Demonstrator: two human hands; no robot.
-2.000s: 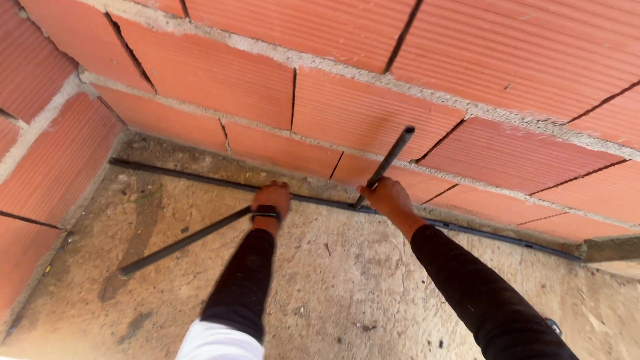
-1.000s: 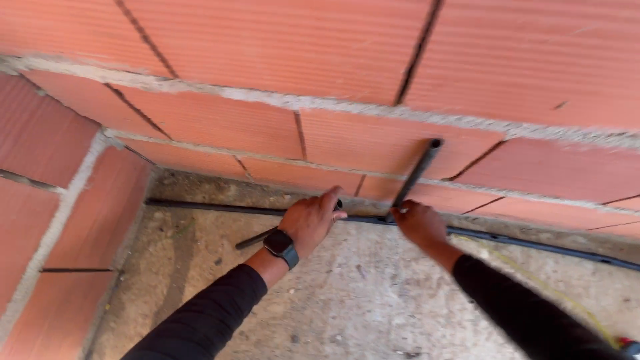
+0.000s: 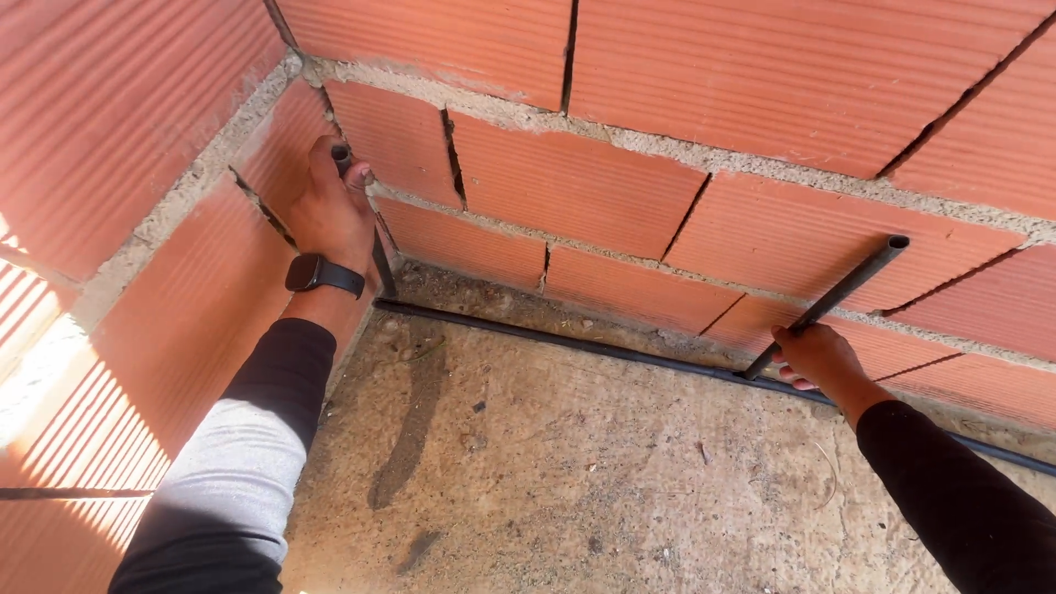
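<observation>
My left hand, with a dark smartwatch on the wrist, is closed around the upper part of a black metal tube. This tube stands nearly upright in the wall corner, its foot by the left end of a long black bar on the floor. My right hand grips a second short black tube low down. Its open top points up and right, and its lower end meets the long bar. Part of that bar is hidden behind my right hand and sleeve.
Hollow red clay block walls with rough mortar joints meet at the left corner. The long bar lies along the foot of the back wall. The concrete floor carries dust, small debris and dark stains.
My left hand has moved left to the corner with the tube, which now stands upright; two seconds ago that tube slanted over the floor. My right hand stays on its tube. The view has shifted left.
</observation>
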